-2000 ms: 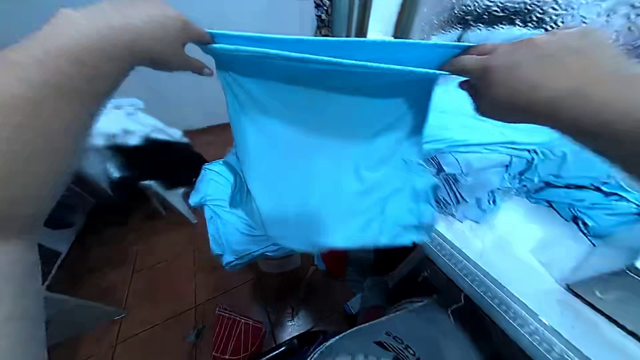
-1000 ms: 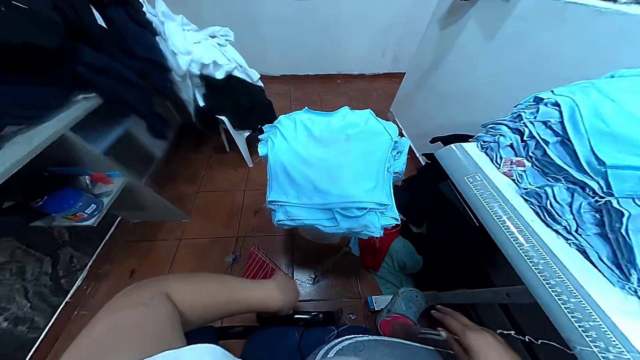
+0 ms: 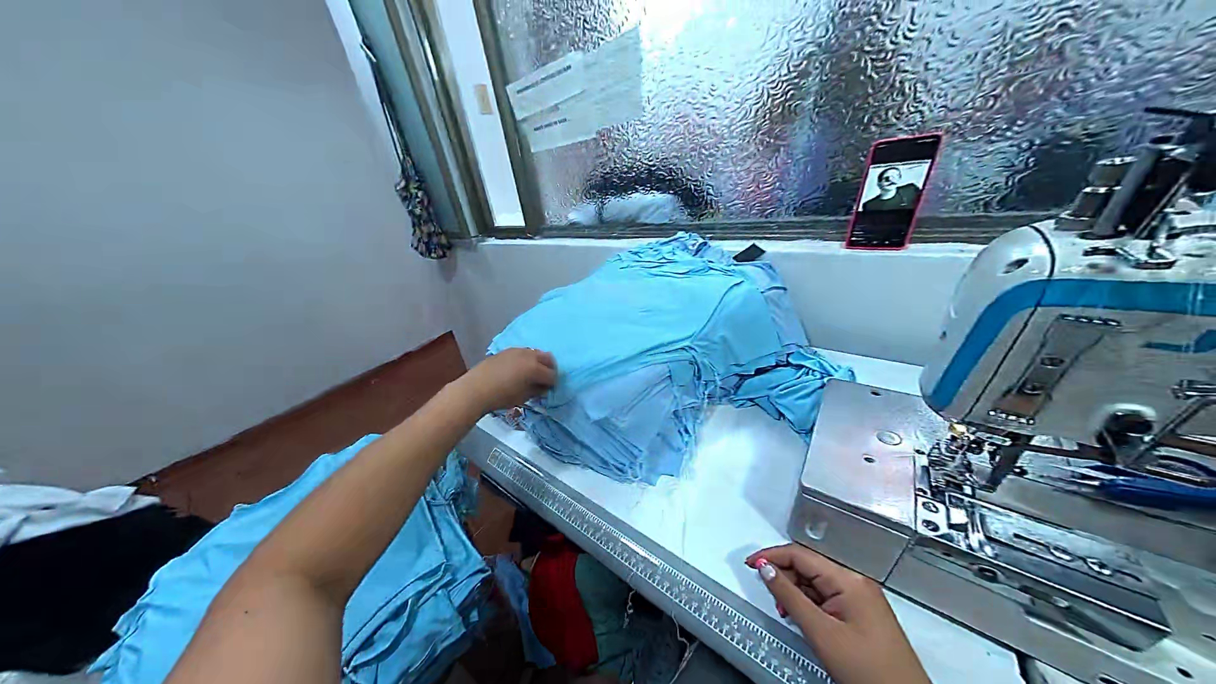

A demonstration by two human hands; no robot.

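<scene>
My left hand [image 3: 521, 377] is at the near left corner of a stack of light blue cut fabric pieces [image 3: 636, 313] on the white table; its fingertips touch the top piece, and whether they pinch it is hidden. Nothing shows in my right hand [image 3: 826, 603], which is held with curled fingers over the table edge, in front of the sewing machine [image 3: 1073, 351]. A second pile of light blue fabric [image 3: 408, 579] lies lower left, partly behind my left forearm.
A measuring tape [image 3: 655, 570] runs along the front edge of the white table [image 3: 731, 475]. Blue-handled snips [image 3: 1140, 484] lie on the machine. A phone [image 3: 895, 190] leans against the window. Dark and white cloth [image 3: 76, 541] is at the far left, with red cloth [image 3: 562, 598] below the table.
Two seconds ago both hands held up a light blue piece by its edge; it is no longer held up between them. My left hand has since reached the stack on the table. The view has swung right.
</scene>
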